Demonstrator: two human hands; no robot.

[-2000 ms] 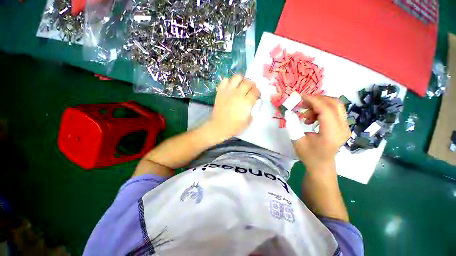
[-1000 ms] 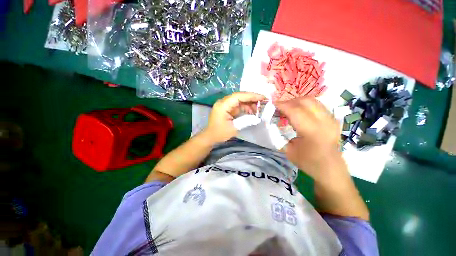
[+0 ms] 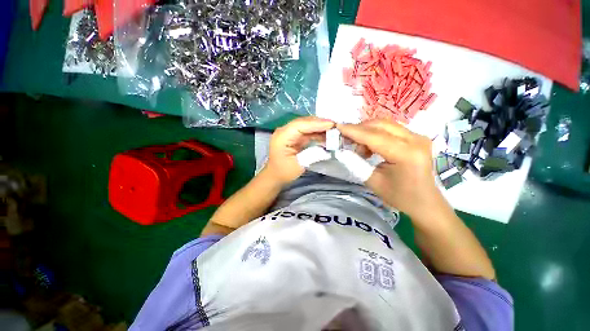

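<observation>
My left hand (image 3: 295, 145) and my right hand (image 3: 388, 152) meet over my lap, just in front of the white board (image 3: 479, 208). White finger cots cover both thumbs. A small pale rectangular piece (image 3: 332, 139) is pinched between the fingertips of both hands. Whether a metal clip or a red strip is joined to it is hidden or too small to tell. A pile of red strips (image 3: 390, 81) lies on the board beyond my right hand, with a pile of dark blocks (image 3: 498, 129) to its right.
A heap of metal clips (image 3: 226, 58) lies on clear plastic at the upper left. A smaller metal heap (image 3: 90, 39) is further left, beside red offcuts. A red sheet (image 3: 479, 32) lies behind the board. A red stool (image 3: 145, 184) stands on the floor at left.
My right hand has moved from beside the red pile with a white-faced piece to meet my left hand. My left hand has come in from the plastic's edge. The thumbs are now closer together.
</observation>
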